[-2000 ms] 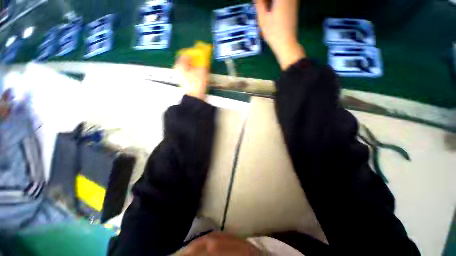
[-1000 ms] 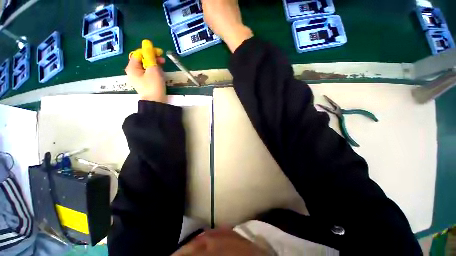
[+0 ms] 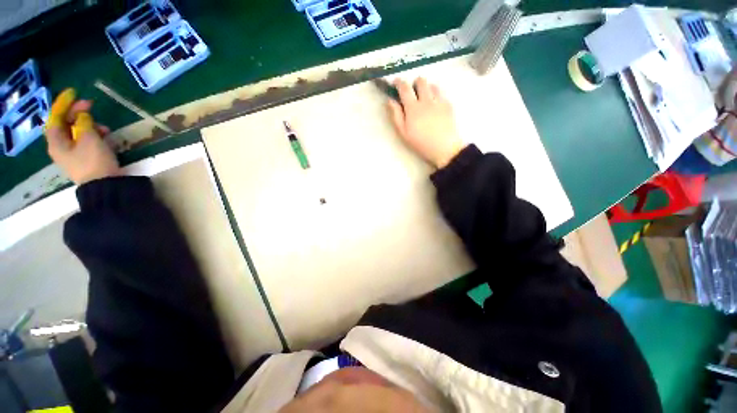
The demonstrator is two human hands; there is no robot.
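Observation:
My left hand (image 3: 81, 145), with yellow finger cots (image 3: 62, 106), is over the belt edge at the upper left. Its fingers are curled, and I cannot tell whether they hold anything. My right hand (image 3: 424, 121) is palm down at the top of the beige sheet (image 3: 364, 242), fingers bent over a dark thing (image 3: 386, 87) that is mostly hidden. A green pen-shaped tool (image 3: 296, 149) lies on the sheet, with a tiny dark piece (image 3: 322, 201) below it. Light-blue housings (image 3: 166, 60) with black and silver parts sit on the green belt.
A thin metal bar (image 3: 133, 106) crosses the belt's edge rail beside my left hand. A ridged grey bundle (image 3: 494, 36) stands at the sheet's top right. A tape roll (image 3: 585, 71) and papers (image 3: 667, 105) are right. A black box (image 3: 61, 371) is lower left.
The view has swung right. My right hand has moved from the belt housings down to the sheet's top edge. The green pen-shaped tool now shows; the pliers no longer show clearly.

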